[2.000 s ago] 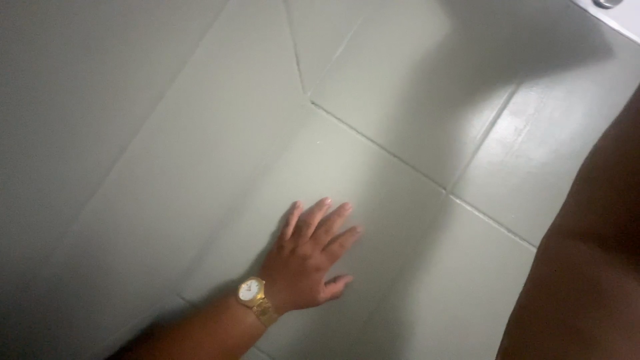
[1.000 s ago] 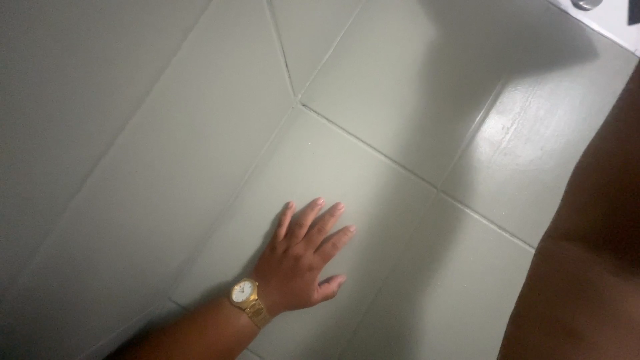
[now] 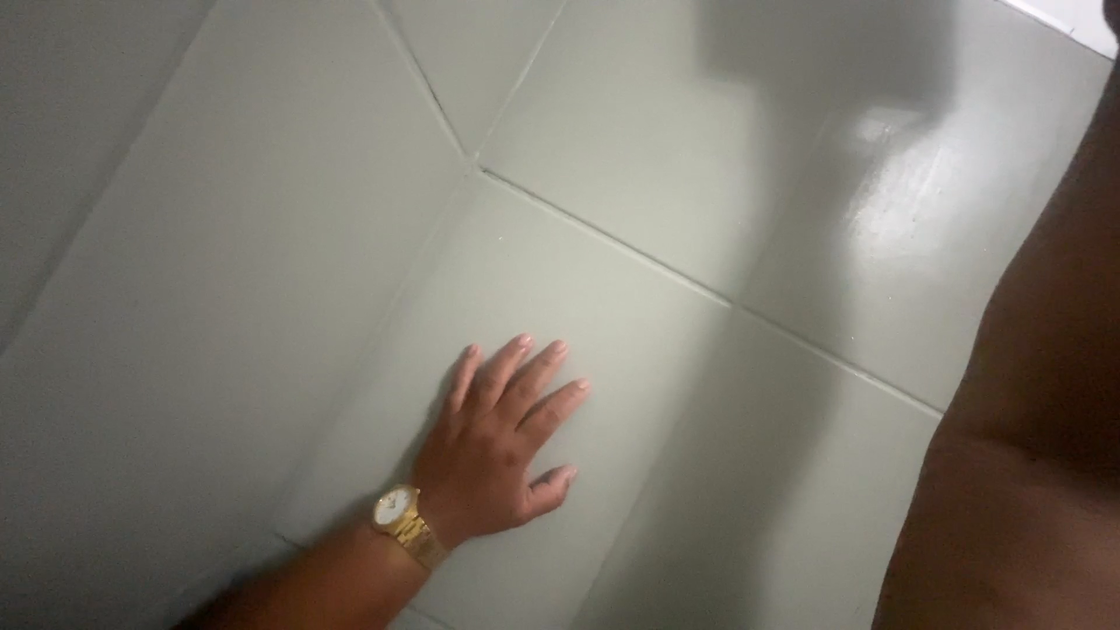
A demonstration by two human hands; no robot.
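Observation:
My left hand (image 3: 490, 437) lies palm down on a pale grey-green tile (image 3: 630, 350), its fingers spread and nothing in its grasp. A gold-coloured wristwatch (image 3: 407, 521) with a white dial is on that wrist. The forearm comes in from the bottom left. At the right edge a large bare limb (image 3: 1015, 472) shows, dark and partly out of frame; whether it is an arm or a leg is not plain. My right hand cannot be seen.
Grooves between the tiles meet above the hand, near a corner with an upright grey wall surface (image 3: 219, 262) on the left. A broad shadow (image 3: 752, 394) crosses the tiles. A white edge (image 3: 1067, 22) shows at the top right, and light glares off a tile below it.
My left hand stays flat on the tile with its fingers spread. The shadow's outline at the top has changed shape. The view has shifted slightly, and less of the white item at the top right shows.

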